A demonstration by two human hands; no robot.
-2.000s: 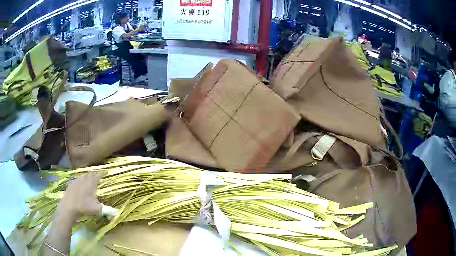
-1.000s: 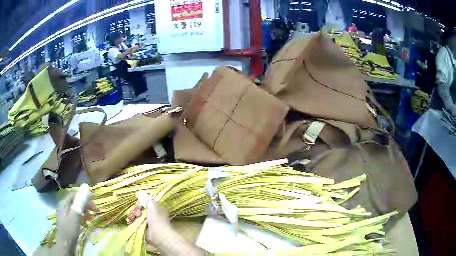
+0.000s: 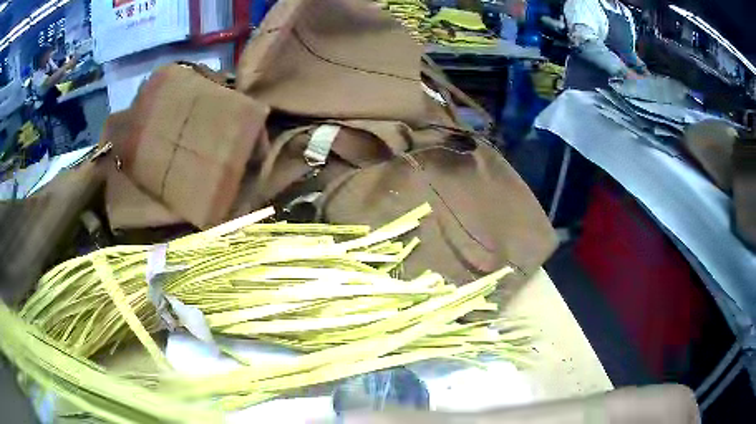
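Observation:
The thick sheaf of yellow strips (image 3: 307, 286) lies across the table in front of me, its loose ends fanned to the right. A pale grey tie (image 3: 159, 286) is knotted round it. At the lower left some strips curve away, blurred, and run out of the picture. One strip lies slantwise over the left part of the sheaf. My left hand is not in view. A blurred pinkish-brown shape runs along the bottom right edge, cut off; I cannot tell if it is my right hand or arm. No fingers show clearly.
Brown bags (image 3: 191, 145) are heaped behind the sheaf, one with a pale buckle tab (image 3: 321, 144). The table edge (image 3: 572, 331) slants down at the right. Across a gap, a person (image 3: 601, 41) stands at another white-topped table (image 3: 638, 157) with dark pieces on it.
The view has swung right, so sheaf and bags sit further left. Both hands were at the sheaf's left part a second ago and are no longer clearly seen. More of the right-hand table shows.

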